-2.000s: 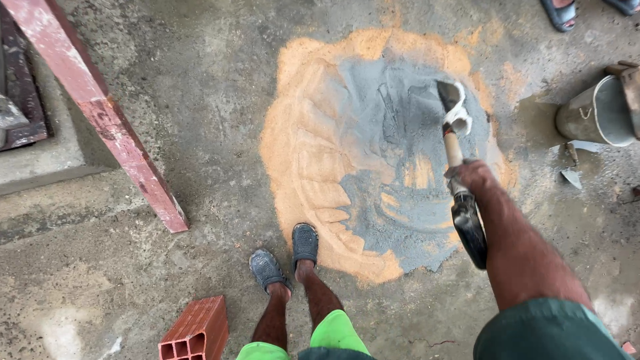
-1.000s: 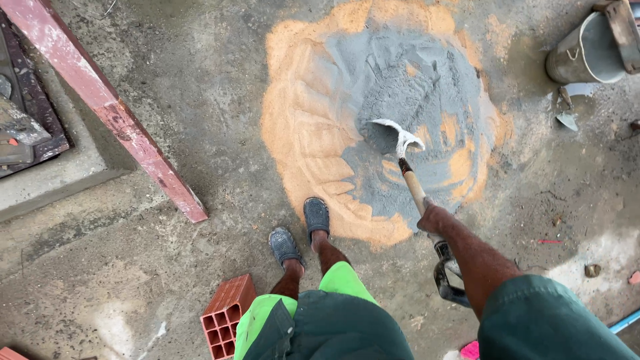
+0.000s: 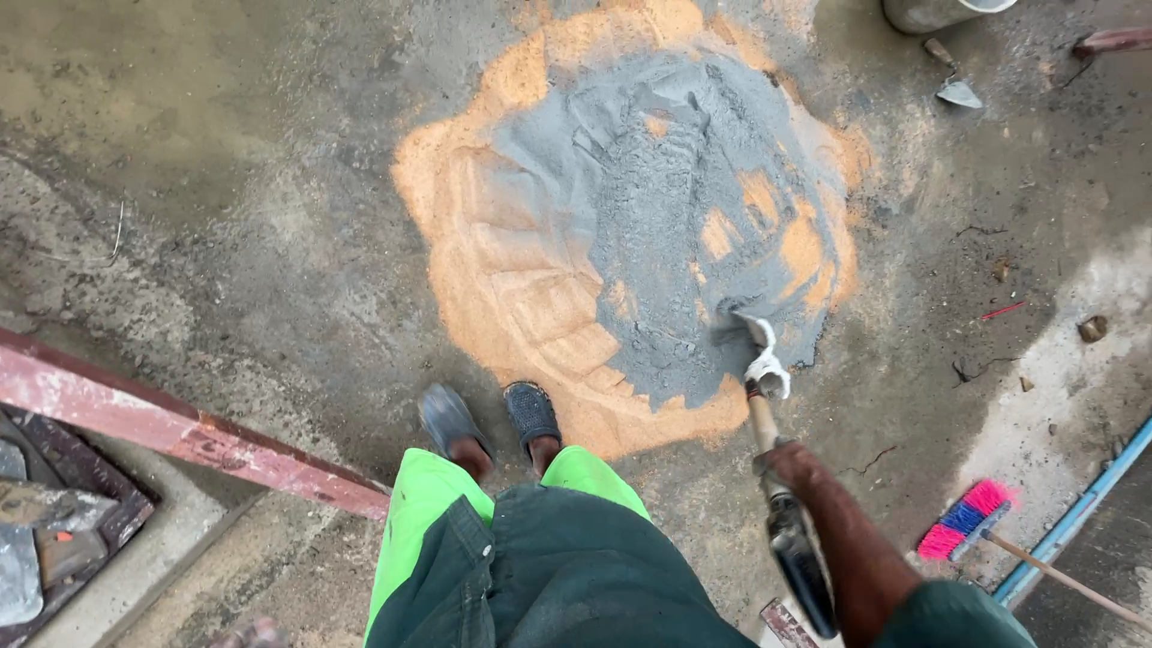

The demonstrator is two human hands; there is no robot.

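Note:
My right hand (image 3: 785,466) is closed around the wooden shaft of a shovel (image 3: 765,423), below its white-smeared metal blade. The shovel's black grip lies back under my forearm. Its blurred blade touches grey cement powder or mix (image 3: 657,207) near the lower right of the heap. Orange sand (image 3: 504,270) rings the grey material and shows through it in patches. At the bottom left edge is a blurred bit of skin that looks like the fingertips of my left hand (image 3: 252,634); what it does is hidden.
A red-painted beam (image 3: 198,441) slants at left beside a concrete ledge (image 3: 171,540). A bucket (image 3: 936,11) and trowel (image 3: 956,90) are at upper right. At lower right lie a pink-and-blue broom (image 3: 967,522) and a blue pipe (image 3: 1080,508). My clogs (image 3: 531,414) stand by the sand.
The shovel blade has moved from the middle of the grey material to its lower right edge. My right hand keeps hold of the shaft. The view has shifted and turned.

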